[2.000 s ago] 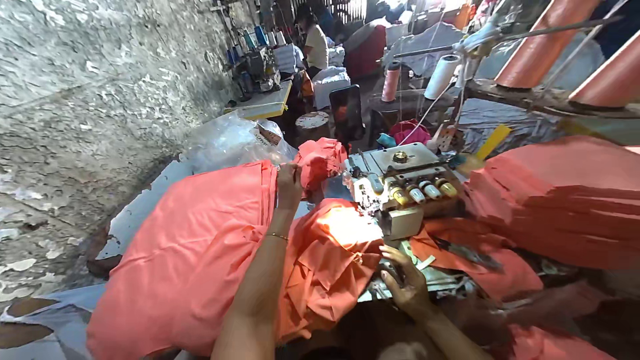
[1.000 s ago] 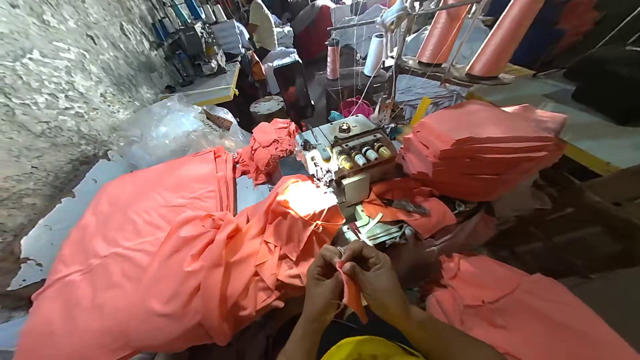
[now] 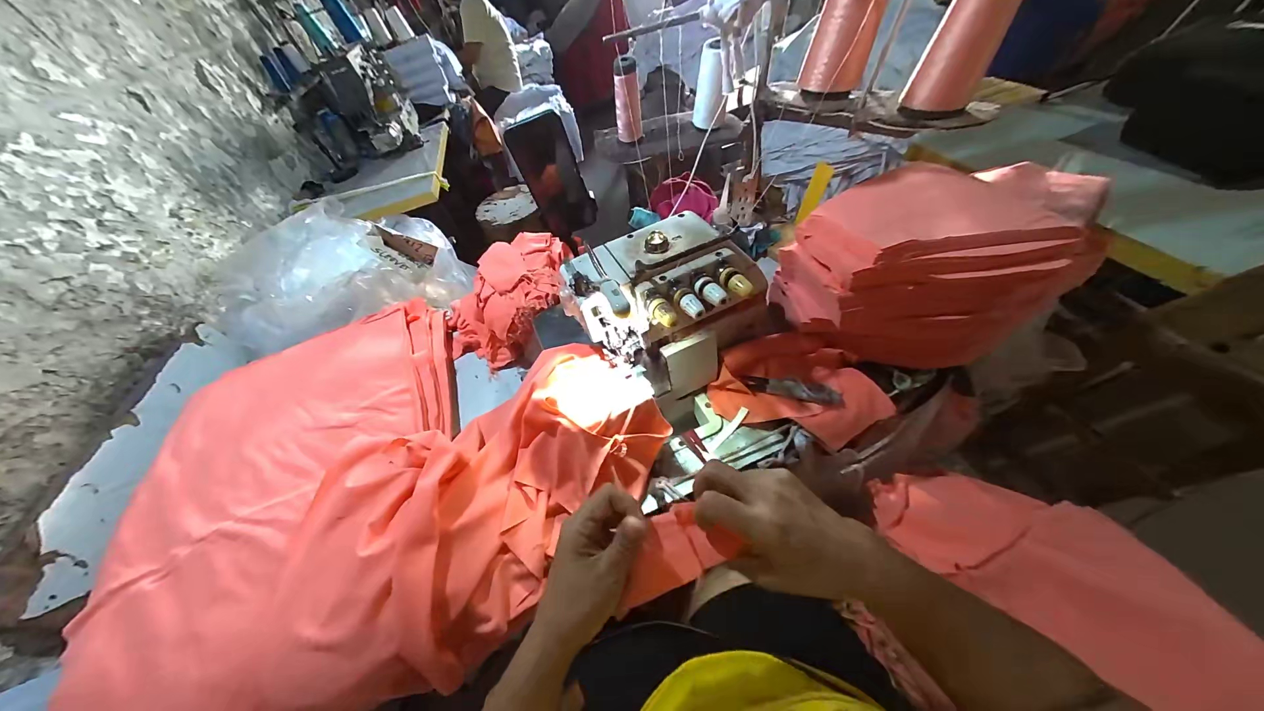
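Note:
An overlock sewing machine (image 3: 671,296) stands mid-view, its lamp lighting the coral fabric (image 3: 553,434) heaped at its front left. My left hand (image 3: 597,553) grips the left end of a small coral fabric piece (image 3: 674,553) below the machine. Its right end is pinched between the fingers of my right hand (image 3: 755,518), close beside the left. Layered coral panels (image 3: 296,434) lie flat to the left of the machine. A bunched coral cloth (image 3: 509,291) rests behind them. Dark snips (image 3: 790,390) lie on coral scraps right of the machine.
A stack of coral pieces (image 3: 948,267) stands at the right, with thread cones (image 3: 844,44) behind. More coral cloth (image 3: 1066,573) lies at lower right. Clear plastic bags (image 3: 316,276) sit by the peeling wall. A person (image 3: 487,49) is in the background beyond a phone-like dark screen (image 3: 551,173).
My left hand has come off the panels at the left, and my right hand has left the machine's front. Both now hold the small coral piece. The view has swung right.

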